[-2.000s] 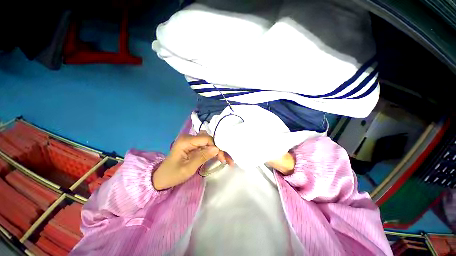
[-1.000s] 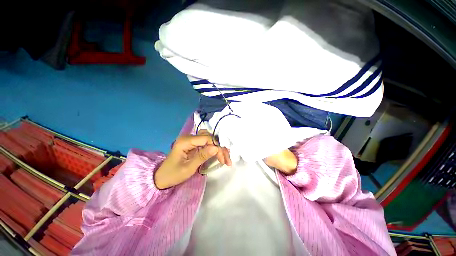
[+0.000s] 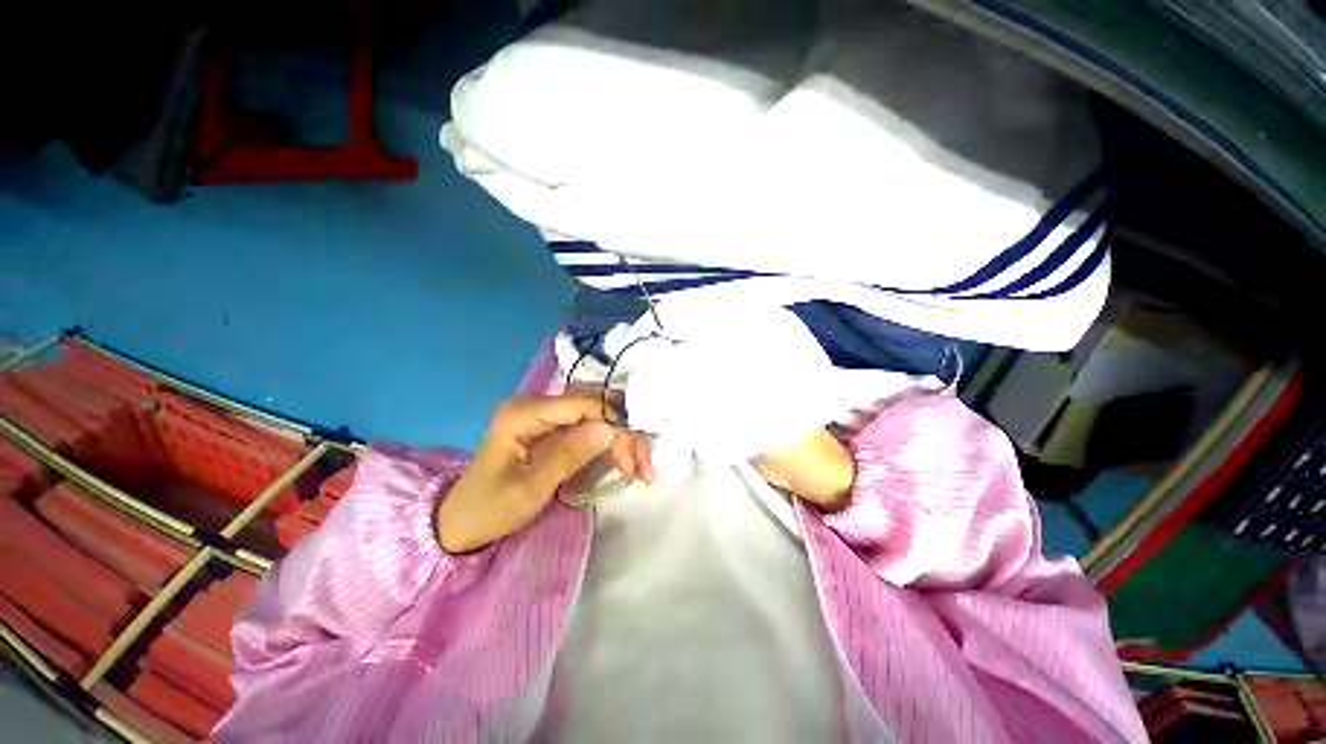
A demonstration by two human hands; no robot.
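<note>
My left hand point(image 3: 531, 468) pinches the thin dark frame of the eyeglasses point(image 3: 608, 381) at the belly. One lens rim shows beside the fingers, and part of the glasses lies against the white shirt hem point(image 3: 727, 381). My right hand point(image 3: 814, 468) is mostly under the bunched hem; only its back and wrist show, its fingers are hidden in the cloth. The white garment with navy stripes point(image 3: 814, 175) lies on the lap beyond the hem.
Racks with red plastic crates point(image 3: 218, 465) stand at the left. A red stool-like frame point(image 3: 298, 160) stands on the blue floor at the upper left. A red-edged stand point(image 3: 1207, 465) and a brown-white box point(image 3: 1127, 364) are at the right. A dark bench edge crosses the upper right.
My left hand and the eyeglasses have shifted slightly left and the lens rim has turned a little. My right hand stays under the cloth, which has shifted slightly.
</note>
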